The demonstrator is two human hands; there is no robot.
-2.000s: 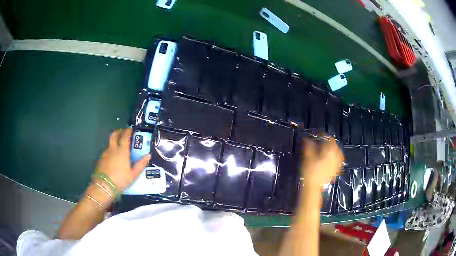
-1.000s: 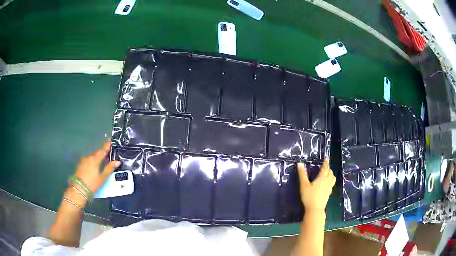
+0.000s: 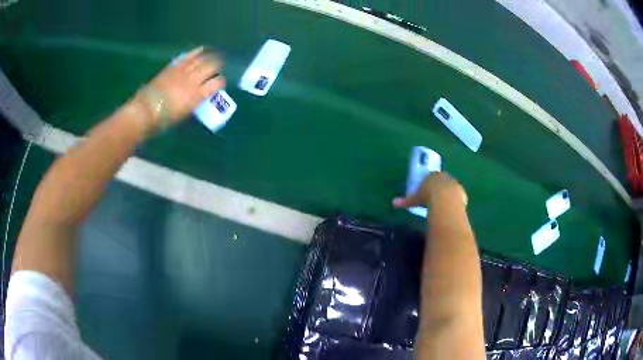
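Note:
My left hand (image 3: 185,84), blurred, is over the green belt at the upper left, closed on a light-blue phone cover (image 3: 215,112) whose dark camera block shows below the fingers. Another bit of pale blue shows above the fingers; whether it is a second cover I cannot tell. My right hand (image 3: 437,191) grips a phone cover (image 3: 423,162) on the belt, thumb at its left side; the far fingers are hidden. A glossy black tray (image 3: 345,281) lies at the bottom centre, partly behind my right forearm; its visible pockets hold no cover.
Loose covers lie on the green belt (image 3: 338,133), one (image 3: 266,67) near my left hand and others to the right. A pale metal strip (image 3: 211,200) edges the bench (image 3: 176,281). More black trays (image 3: 536,302) stand at the lower right. Red baskets (image 3: 631,151) are at the far right.
The view has swung up and left over the belt. Both hands have left the tray and reached forward; my right hand has taken hold of a cover. The left hand's cover has moved with it.

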